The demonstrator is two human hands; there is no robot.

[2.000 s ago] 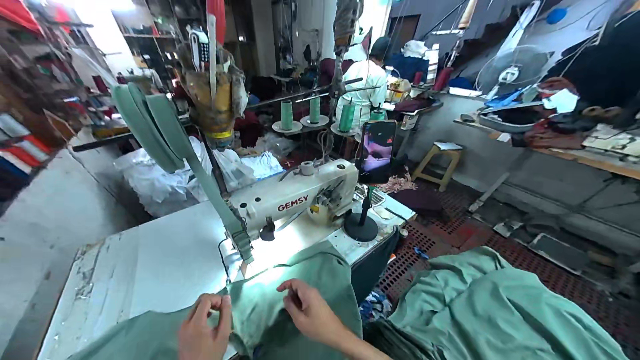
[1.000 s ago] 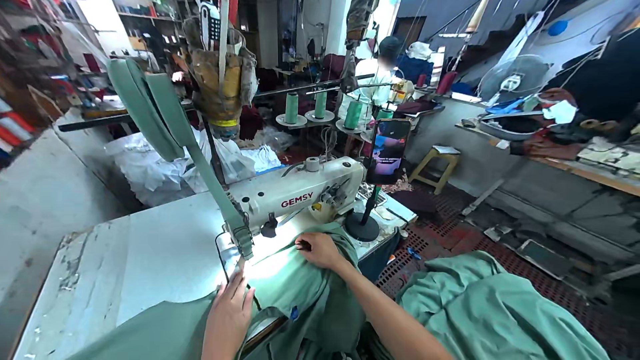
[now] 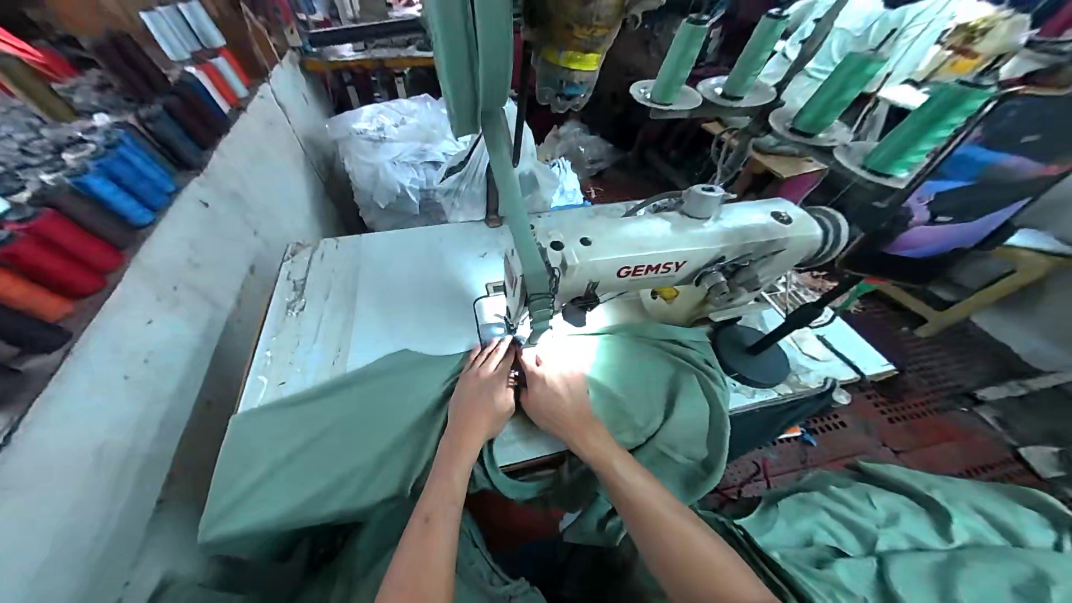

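Observation:
A white Gemsy sewing machine (image 3: 670, 255) stands on a worn white table. Green fabric (image 3: 335, 444) spreads over the table's front edge, on both sides of my hands. Just in front of the needle area, my left hand (image 3: 483, 392) presses on the fabric, fingertips near the presser foot. My right hand (image 3: 554, 392) is close beside it, fingers bent and gripping the fabric's edge. A long green fabric strip (image 3: 511, 188) hangs from above down to the machine's head. The lamp's glare partly washes out the cloth by my right hand, and the needle is hidden.
Green thread cones (image 3: 846, 90) stand on a rack behind the machine. A phone holder's round black base (image 3: 751, 356) rests right of it. White plastic bags (image 3: 402, 159) lie behind the table. A low wall (image 3: 167, 335) runs along the left, with thread spools beyond. More green fabric (image 3: 921, 536) lies lower right.
My right hand has moved from the fabric right of the needle area to beside my left hand. Both hands are now close together at the machine's front. The view has turned left and down.

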